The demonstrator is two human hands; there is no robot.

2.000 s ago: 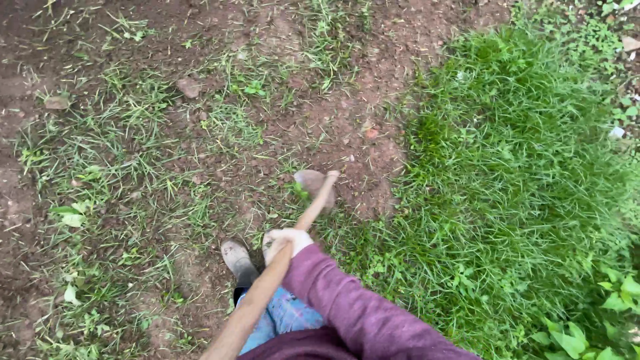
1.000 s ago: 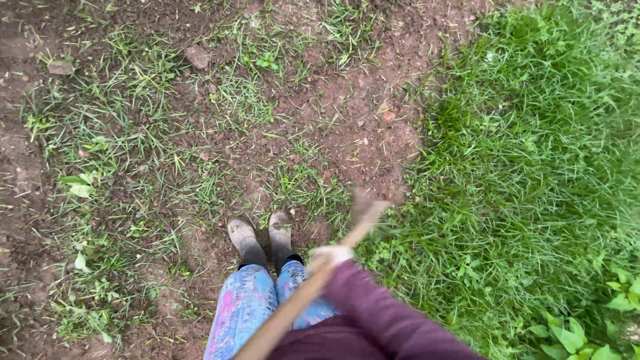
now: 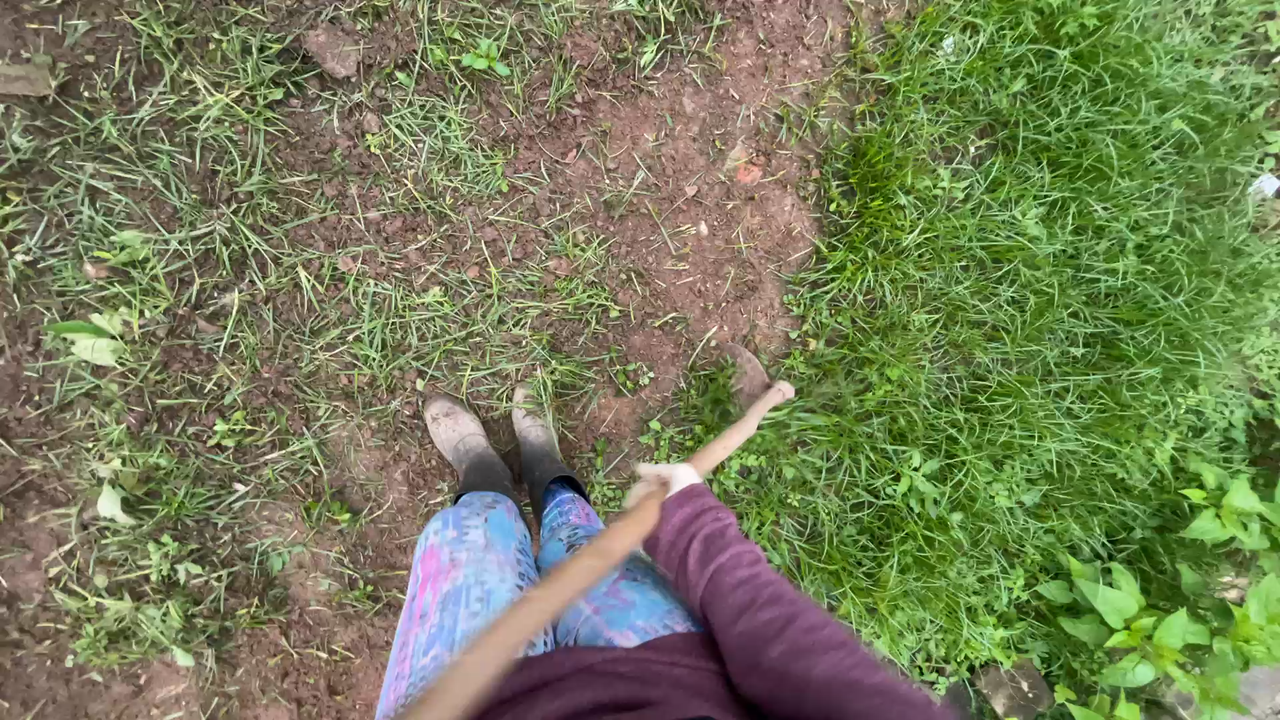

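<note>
My right hand (image 3: pixel 664 482), pale and at the end of a maroon sleeve, is closed around the long wooden handle of a hoe (image 3: pixel 580 570). The handle slants from the bottom edge up to the right. Its muddy metal blade (image 3: pixel 747 374) sits by the handle's far end, at the border between bare soil and green grass (image 3: pixel 1000 330). My left hand is out of the picture, and the near end of the handle is cut off by the bottom edge.
My muddy boots (image 3: pixel 458 430) stand side by side on reddish soil (image 3: pixel 690 200) strewn with cut grass. A stone (image 3: pixel 333 50) lies at the upper left. Broad-leaved plants (image 3: pixel 1130 610) and another stone (image 3: pixel 1013 688) are at the lower right.
The blade and my right hand have moved to the right, from the soil in front of my boots to the edge of the grass. Both boots now show side by side.
</note>
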